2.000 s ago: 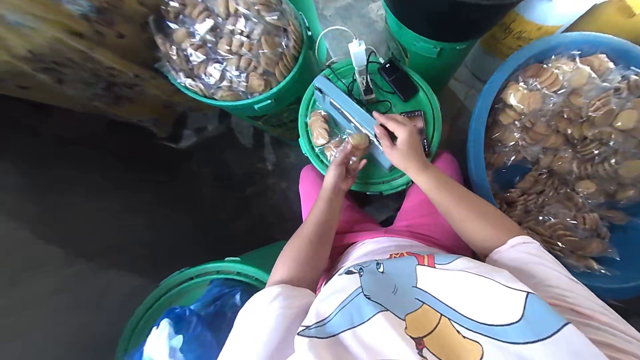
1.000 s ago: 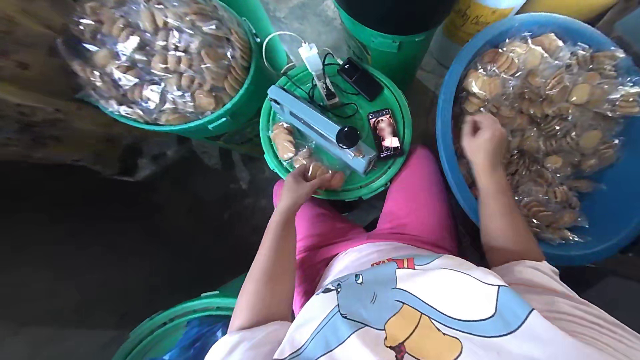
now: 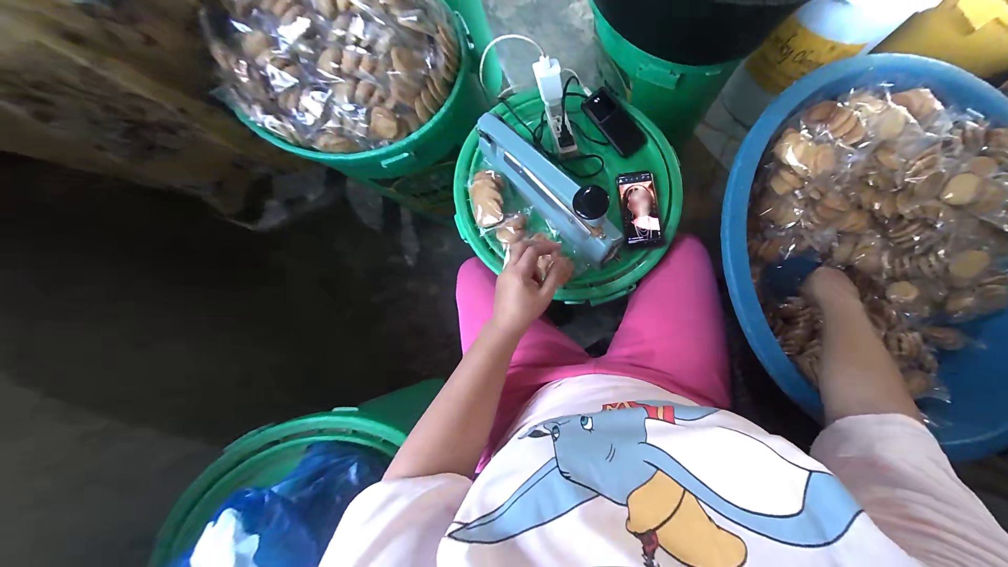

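My left hand (image 3: 531, 279) holds a clear plastic bag of round cookies (image 3: 545, 266) at the near edge of the green bucket lid (image 3: 669, 185). Just beyond it lie more bagged cookies (image 3: 486, 199). A light blue hand impulse sealer (image 3: 543, 185) with a black knob rests across the lid beside them. My right hand (image 3: 827, 283) is down in the blue basin (image 3: 736, 228) at the right, among bagged and loose-looking cookies (image 3: 906, 197); its fingers are hidden, so what it touches there cannot be told.
A lit smartphone (image 3: 639, 209), a black device (image 3: 614, 122) and a white power strip (image 3: 555, 106) with cables share the lid. A green bucket of bagged cookies (image 3: 346, 71) stands at upper left, another with blue plastic (image 3: 299, 488) at lower left. A dark-mouthed green bucket (image 3: 657, 75) stands behind.
My right hand has left the sealer and gone right into the basin, lower now than a second ago. My left hand stays at the lid's near edge with cookies. The view has shifted.
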